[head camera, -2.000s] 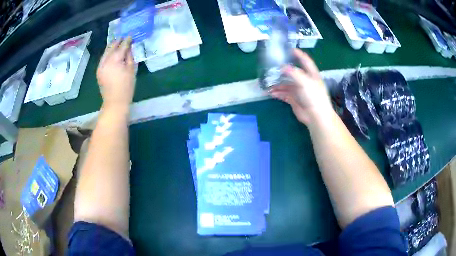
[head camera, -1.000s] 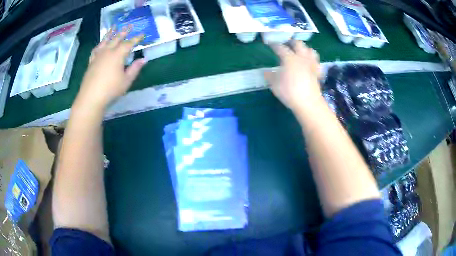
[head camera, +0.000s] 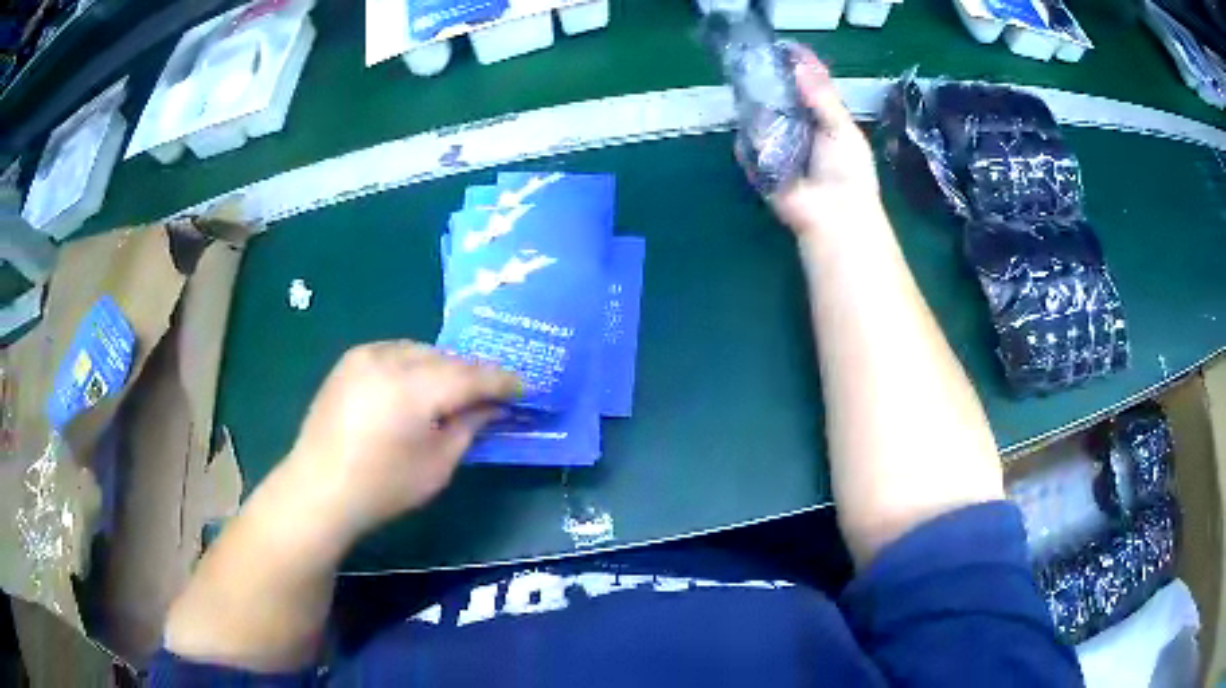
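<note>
A loose stack of blue cards (head camera: 531, 309) with white zigzags lies on the green work surface. My left hand (head camera: 403, 417) is at the stack's lower left, its fingertips on the top card; whether it grips a card cannot be told. My right hand (head camera: 827, 161) holds a bagged black accessory (head camera: 773, 114) in clear plastic above the whitish edge strip. Bundles of bagged accessories (head camera: 1049, 303) lie at the right.
White trays (head camera: 229, 81) stand on the green conveyor (head camera: 323, 135) at the back. A torn brown carton (head camera: 148, 289) with a blue card is at left. An open carton with black bundles (head camera: 1123, 565) is at lower right. A small white bit (head camera: 300, 293) lies left of the cards.
My left hand has come back from a tray to the card stack. My right hand, empty a second ago, now holds a bagged accessory. The view has shifted and the trays sit higher in it.
</note>
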